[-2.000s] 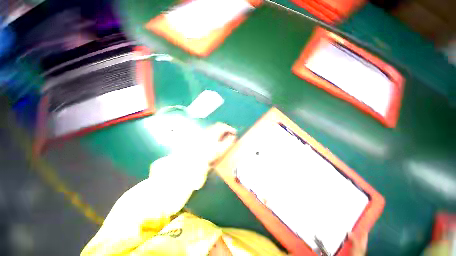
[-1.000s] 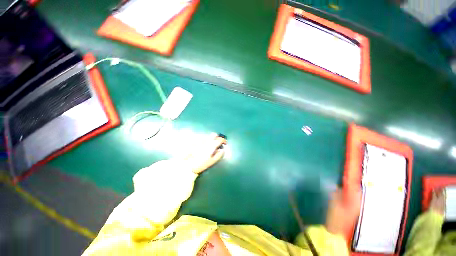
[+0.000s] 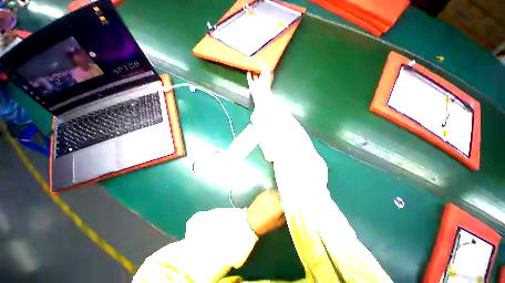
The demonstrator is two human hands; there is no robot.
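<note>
My left hand is curled low over the bench, with the thin test cable running to it; its fingertips and the cable's end are hidden. My right arm crosses above it, and my right hand reaches the near edge of a red-orange foam pad on the conveyor. Its fingers overlap the pad's edge, but glare hides whether they grip it. A white display panel with yellow tabs lies on that pad. The white box lies beside my right sleeve, partly lost in glare.
The open test laptop stands at left on a red-orange pad, its screen showing a camera picture. A second panel lies on the conveyor at right, a third at the lower right. Stacked pads stand at the back. A person is partly visible far left.
My right hand has moved from the padded panel at right to the pad at upper centre. The view has shifted, and the laptop screen with its picture now shows clearly. My left hand stays low by the cable.
</note>
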